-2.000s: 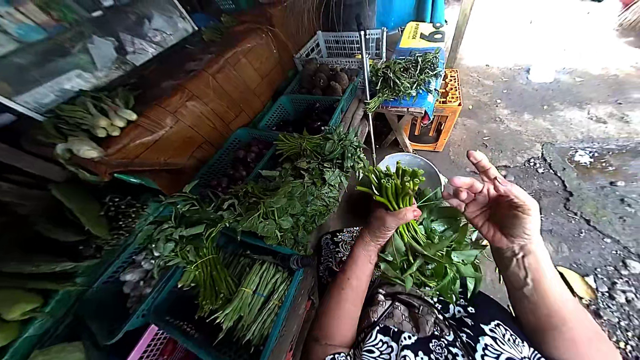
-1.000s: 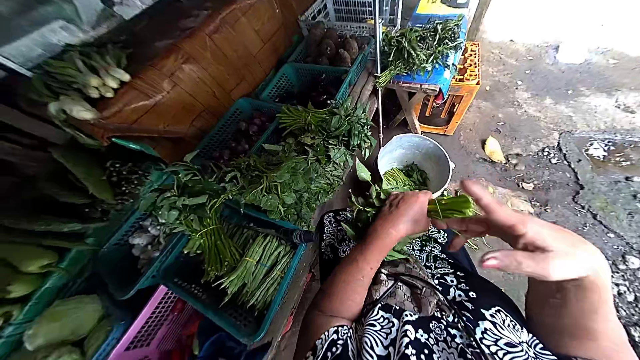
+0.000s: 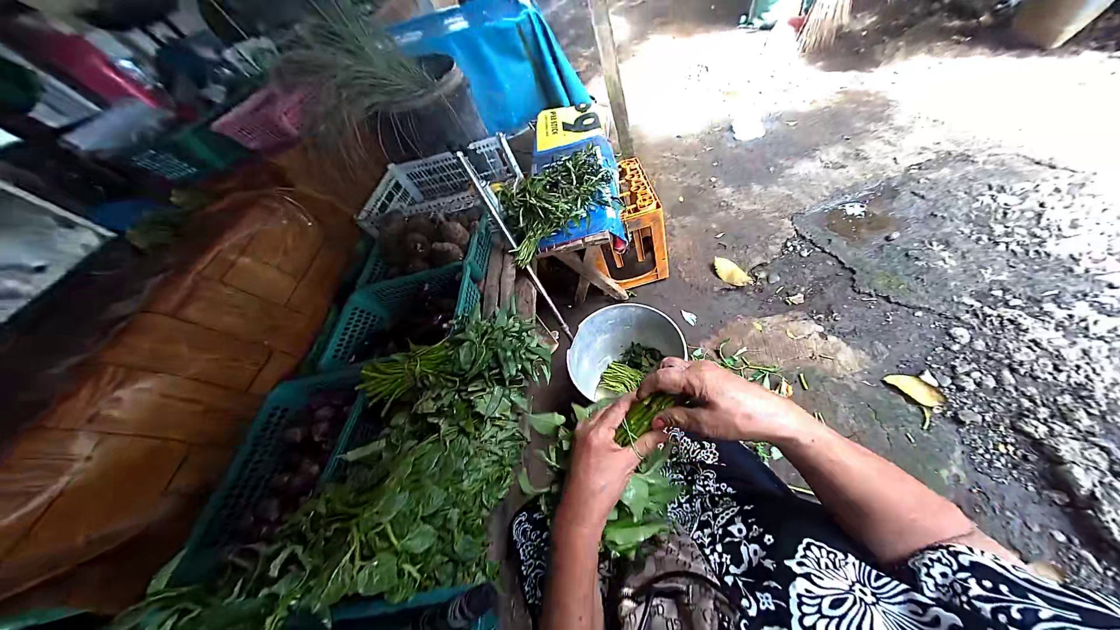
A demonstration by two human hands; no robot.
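Above my lap, my left hand (image 3: pixel 604 459) grips a bunch of leafy greens (image 3: pixel 643 507) around its stems, the leaves hanging down toward my lap. My right hand (image 3: pixel 722 401) is closed around the same stems from the other side, its fingers close to the left ones. A thin tie or strand shows around the stems. Just beyond the hands stands a round metal basin (image 3: pixel 604 337) with more green stems and leaves inside. To the left, a large heap of leafy bunches (image 3: pixel 420 516) lies over the crates.
Green plastic crates (image 3: pixel 385 302) hold onions and other produce along the left. Brown root crops (image 3: pixel 429 241) fill one crate. Ahead, a small wooden stand (image 3: pixel 591 271) carries greens on blue plastic, beside an orange bottle crate (image 3: pixel 649 236). Wet, rough ground (image 3: pixel 875 262) with fallen leaves lies right.
My right hand, which was apart from the bunch with spread fingers, has come onto the stems beside my left hand. The view has swung noticeably.
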